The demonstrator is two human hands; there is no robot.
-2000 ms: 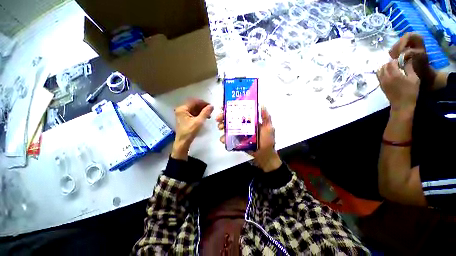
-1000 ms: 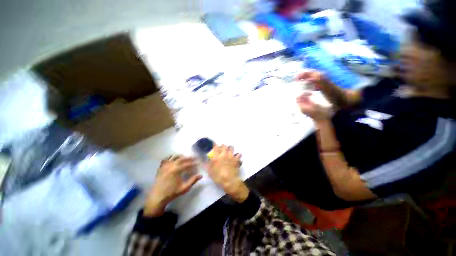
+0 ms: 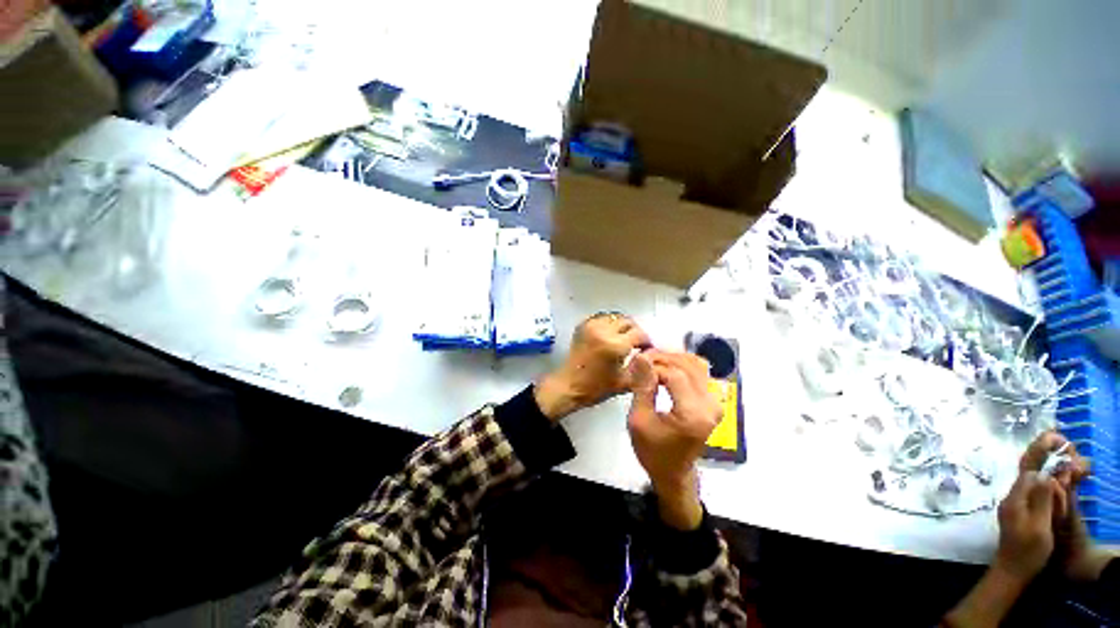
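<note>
My left hand (image 3: 598,359) and my right hand (image 3: 673,415) meet in front of me, fingertips together on a small white piece (image 3: 634,359). Most of the piece is hidden by the fingers, and I cannot tell what it is. A dark handheld device (image 3: 739,448) with a round black disc at its top and a yellow panel lies on the table, partly behind my right hand. Two side-by-side stacks of slim white retail boxes with blue sides, a left stack (image 3: 457,288) and a right stack (image 3: 525,292), stand left of my hands.
An open brown carton (image 3: 639,227) holds blue-white boxes behind my hands. White coiled cables (image 3: 860,294) are heaped at right, near another person's hands (image 3: 1042,509). Two clear-sleeved coils (image 3: 351,314) lie at left. A coiled cable (image 3: 506,188) lies on a black mat (image 3: 424,184).
The view has swung left. The phone with its lit screen is no longer in my right hand; a dark device lies on the table. My hands have come together on a small white piece.
</note>
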